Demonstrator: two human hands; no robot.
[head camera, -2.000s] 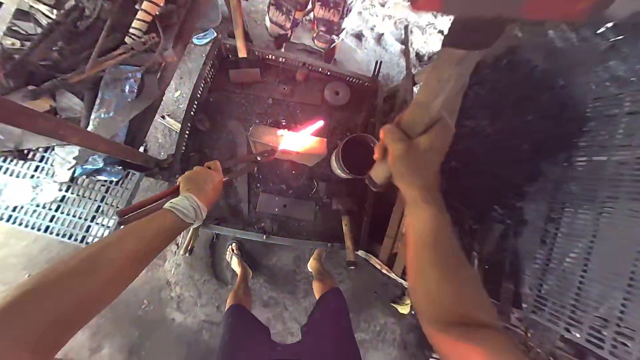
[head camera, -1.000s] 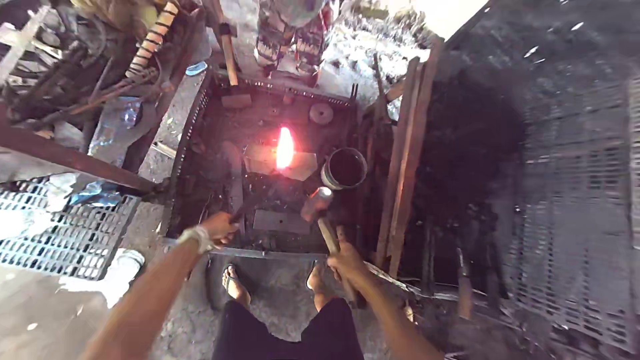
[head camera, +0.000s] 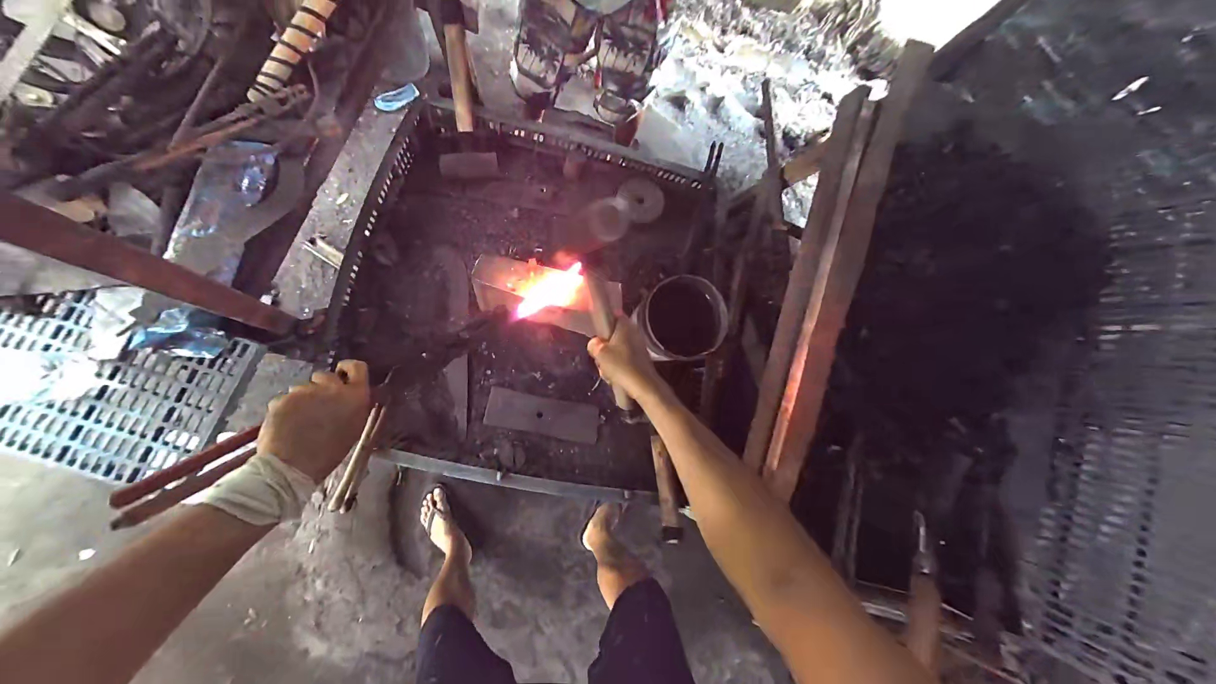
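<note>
My left hand (head camera: 318, 418), its wrist wrapped in pale cloth, is closed around the long handles of metal tongs (head camera: 190, 475). The dark jaws reach toward a glowing piece of hot metal (head camera: 549, 292), which lies over the anvil block (head camera: 494, 275). My right hand (head camera: 622, 356) grips the wooden handle of a hammer (head camera: 600, 299). The hammer's head is blurred above and beside the glowing piece, so I cannot tell whether they touch. A round container of dark liquid (head camera: 684, 318) stands just right of my right hand.
A low metal-edged tray (head camera: 513, 483) surrounds the block. Inside lie a flat plate (head camera: 541, 414), a round disc (head camera: 641, 200) and another hammer (head camera: 467, 165). Long wooden boards (head camera: 822, 285) lean at the right. Scrap metal (head camera: 142, 123) is heaped at the left. A person's legs (head camera: 579, 57) are beyond the tray.
My right hand and the hammer have moved up and toward the glowing piece since one second ago. Two seconds ago the hammer was raised high at the right.
</note>
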